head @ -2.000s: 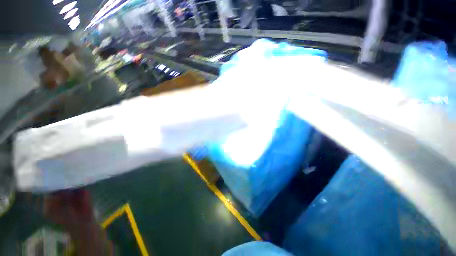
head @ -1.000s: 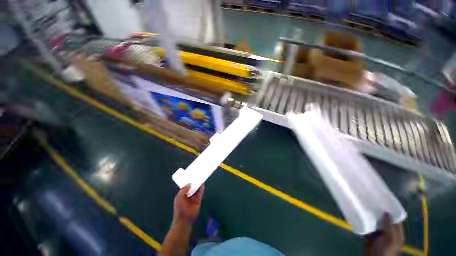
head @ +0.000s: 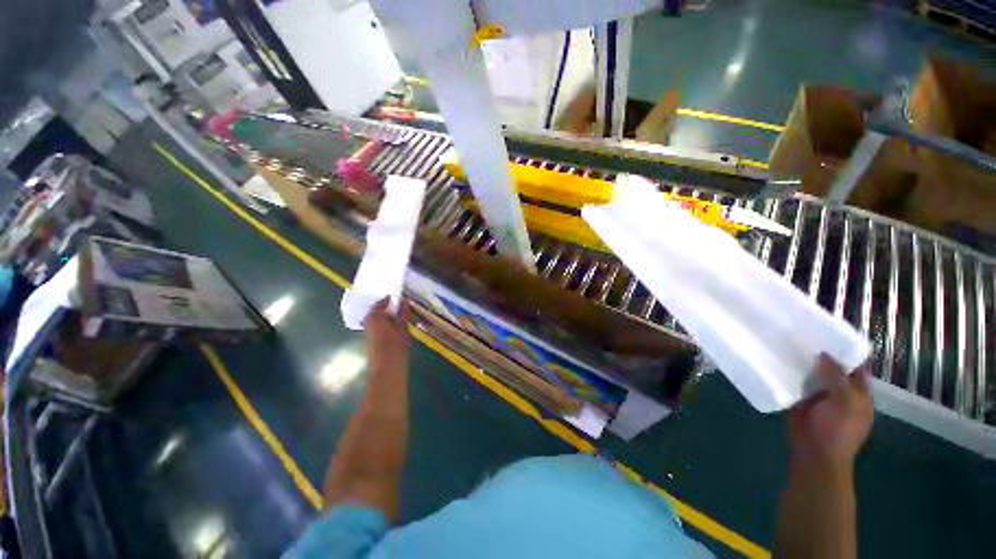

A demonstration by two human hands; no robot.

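My left hand [head: 382,325] grips the lower end of a long white foam piece [head: 387,246], held upright over the left part of the carton. My right hand [head: 832,404] grips the lower end of a wider white foam piece [head: 715,289], which slants up and left over the rollers and the carton's right end. The long brown open-topped carton [head: 639,349], with a colourful picture on its outer face, stands beside the roller conveyor. Its inside is dark and I cannot tell what it holds.
The roller conveyor [head: 937,295] runs behind the carton, with yellow bars [head: 546,186] and a white post [head: 486,142] at it. Brown cartons [head: 825,142] stand beyond at upper right. A printed carton [head: 164,293] lies at left. Yellow lines [head: 253,404] mark the green floor.
The view has come nearer to the carton and conveyor. Both hands still hold the foam pieces, now raised over the carton; the left piece is more upright.
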